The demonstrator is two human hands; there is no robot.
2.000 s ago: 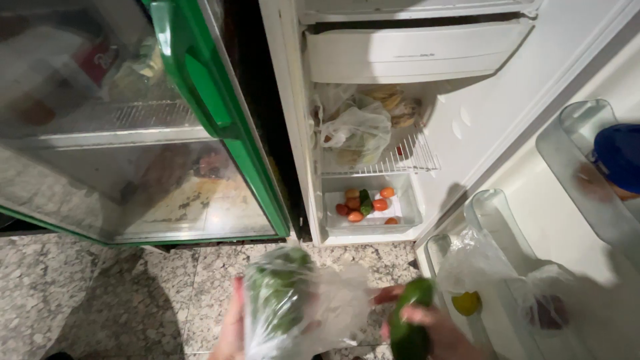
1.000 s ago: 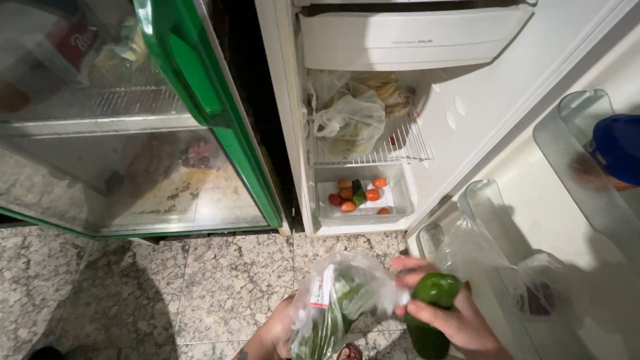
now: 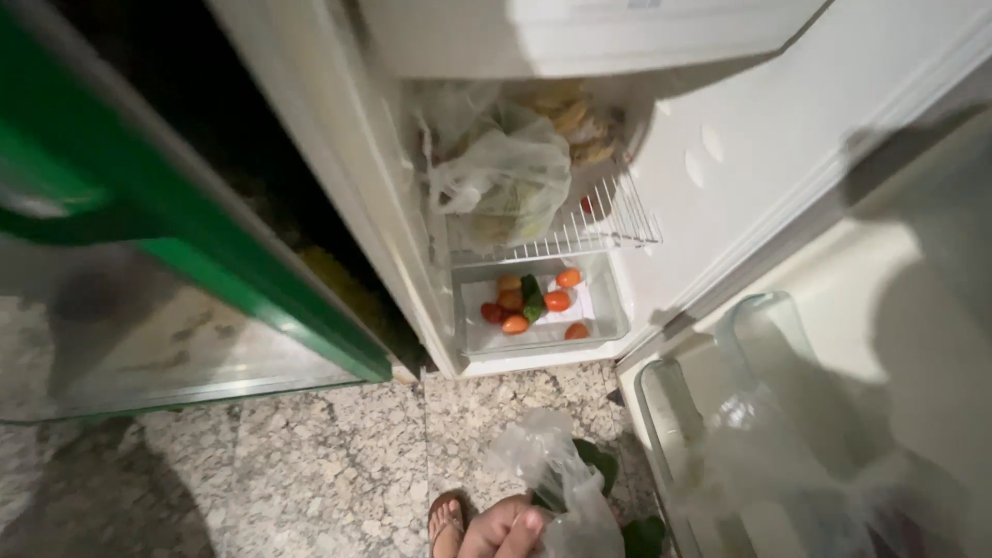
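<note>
At the bottom edge, my left hand (image 3: 504, 531) pinches a clear plastic bag (image 3: 570, 480). Dark green vegetables show in and behind the bag, one (image 3: 601, 465) beside its upper part and another (image 3: 645, 536) lower right; whether both are inside, I cannot tell. My right hand does not show. Beyond the bag, the open refrigerator's bottom drawer (image 3: 542, 350) holds several orange-red tomatoes (image 3: 556, 301) and a green pepper (image 3: 532, 298). On the wire shelf (image 3: 542, 248) above lies a knotted plastic bag (image 3: 504, 182) of pale green produce, with yellowish food (image 3: 581, 128) behind it.
The refrigerator door with its clear bins (image 3: 670, 403) stands open at the right, a plastic bag (image 3: 744, 418) in it. A green-framed glass door (image 3: 256, 287) is at the left. Below are the speckled stone floor (image 3: 333, 465) and a sandaled foot (image 3: 447, 519).
The bag and my left hand have moved lower in the view. My right hand, earlier around a green pepper, has gone out of sight. The view has moved closer to the refrigerator.
</note>
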